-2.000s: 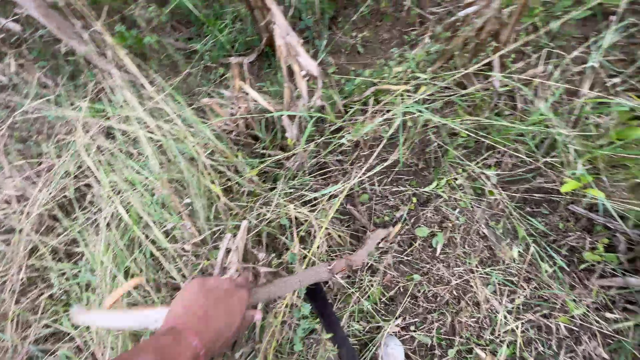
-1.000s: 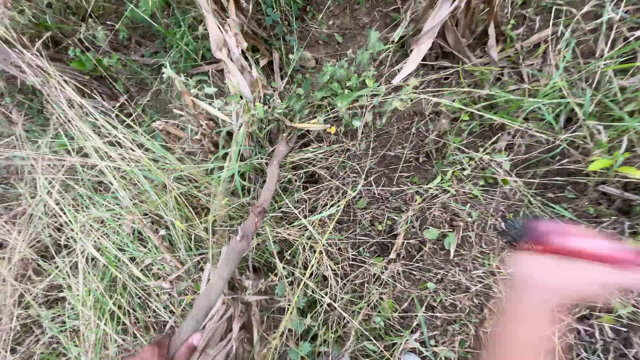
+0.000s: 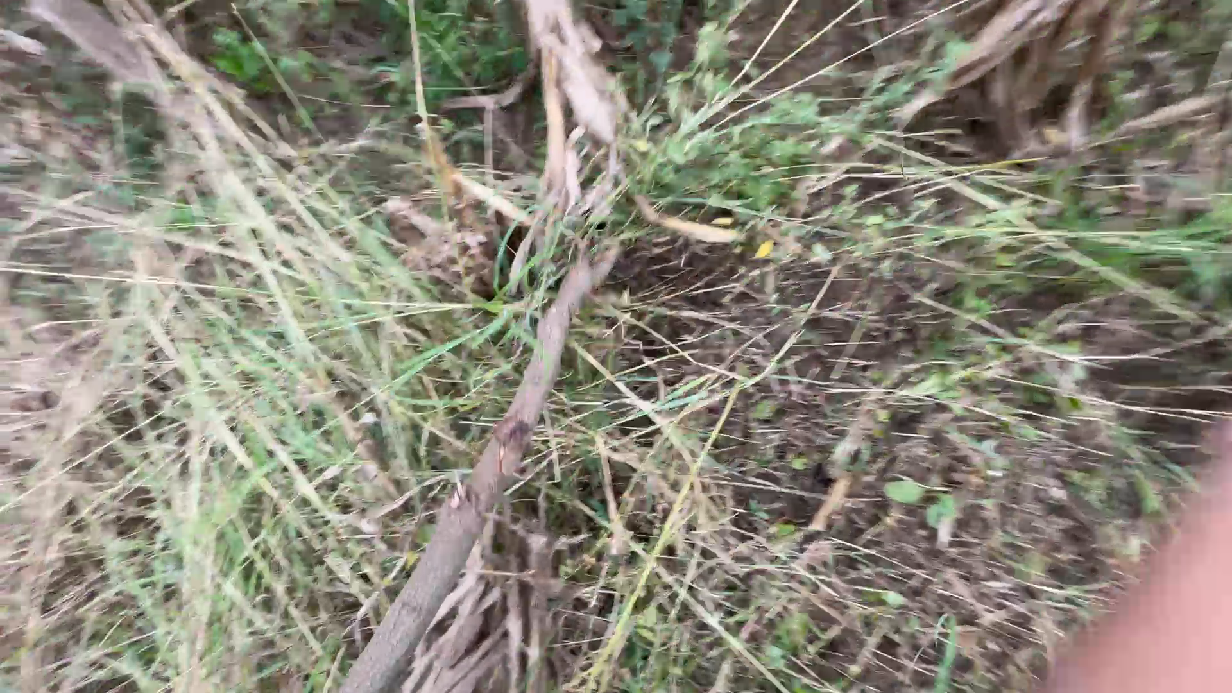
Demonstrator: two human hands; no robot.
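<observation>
A crooked wooden stick [image 3: 469,496] runs from the bottom edge, left of centre, up to the middle of the view, its far tip among grass at the foot of a dry stalk [image 3: 577,87]. My left hand is out of the frame, so its hold on the stick is hidden. At the lower right edge a blurred part of my right hand or arm [image 3: 1155,597] shows; its fingers and anything in them cannot be made out.
Tall dry and green grass [image 3: 212,385] fills the left side. Another clump of dry stalks [image 3: 1030,67] stands at the upper right. Low weeds, straw and small green leaves [image 3: 905,492] cover the dark soil on the right.
One second ago my left hand was on the stick's near end and a blurred red-handled tool was at my right hand; neither the left hand nor the tool is visible now.
</observation>
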